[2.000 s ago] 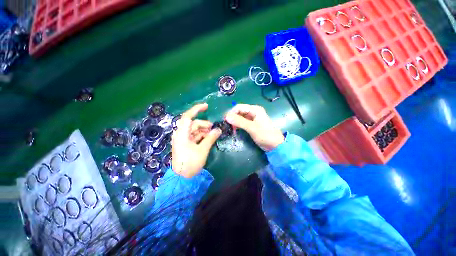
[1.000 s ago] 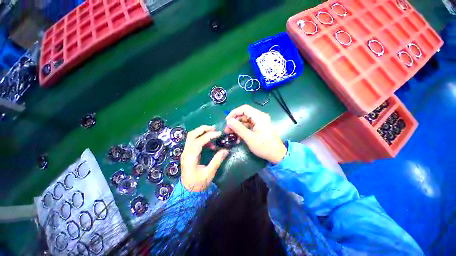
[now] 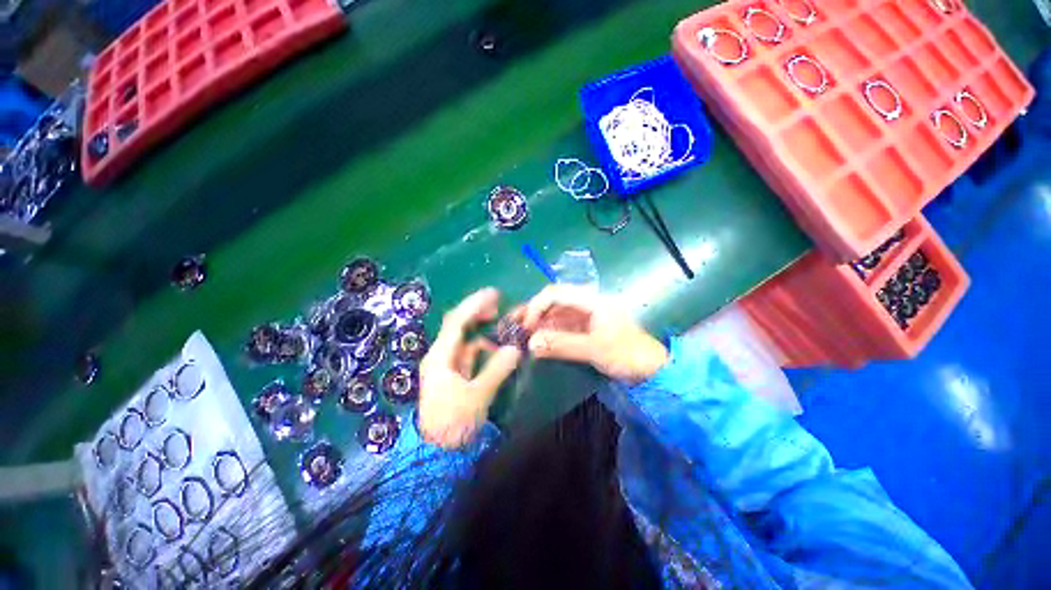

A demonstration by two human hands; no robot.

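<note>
My left hand point(image 3: 459, 375) and my right hand point(image 3: 594, 332) hold a small dark round unit point(image 3: 512, 332) between their fingertips, low in front of me. The fingers cover much of it. A bright-blue stick point(image 3: 538, 263) lies just beyond my right hand, beside a clear film scrap point(image 3: 575, 269). One round unit with a silver rim point(image 3: 507, 207) lies alone further out. A loose pile of similar round units point(image 3: 355, 328) lies left of my left hand.
White sheet with thin metal rings point(image 3: 248, 507) at left. Blue box of white rings point(image 3: 591, 110), loose white rings point(image 3: 581, 179), a black ring point(image 3: 607, 216) and black tweezers point(image 3: 665, 236) beyond my right hand. Coral compartment tray point(image 3: 795, 156) over a coral bin point(image 3: 795, 317) at right; another tray point(image 3: 219, 69) upper left.
The blue stick's length and the clear film beside it are now uncovered. My right hand sits slightly lower, its fingers closed round the unit's right side.
</note>
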